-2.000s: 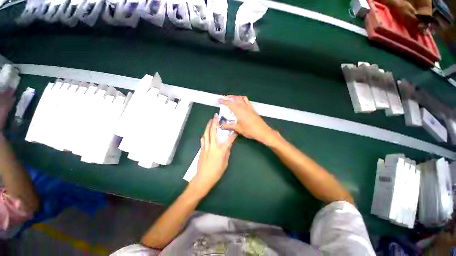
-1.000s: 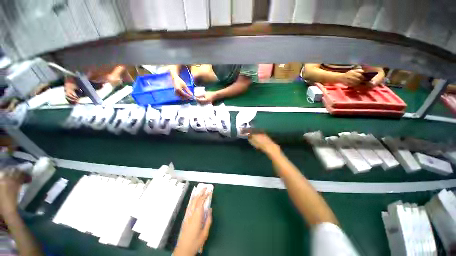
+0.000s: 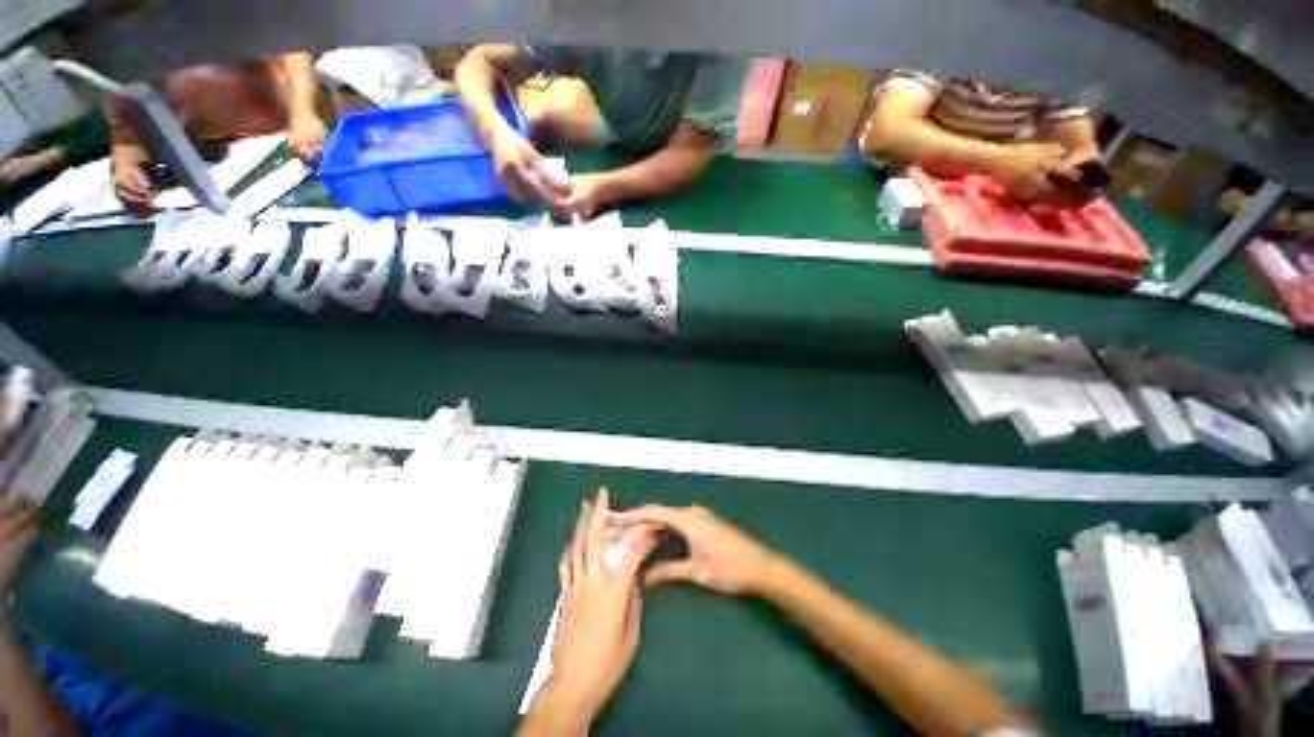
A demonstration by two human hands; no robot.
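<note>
A slim white retail box (image 3: 545, 659) lies lengthwise on the green worktop, mostly hidden under my left hand. My left hand (image 3: 598, 598) is closed around it. My right hand (image 3: 695, 550) is at the box's far end, its fingertips on a small whitish pouch (image 3: 623, 541), which the fingers partly cover. I cannot tell how far the pouch is in the box.
White box stacks (image 3: 238, 533) stand left and others (image 3: 1138, 626) right. A row of bagged products (image 3: 468, 267) and slanted boxes (image 3: 1023, 377) lie on the belt. Across are a blue bin (image 3: 411, 180), red trays (image 3: 1030, 238) and people's arms. A metal beam crosses above.
My right hand has come back from the belt to the box with a pouch. The separate pouch at the row's right end is gone from the belt. The box lies under both hands.
</note>
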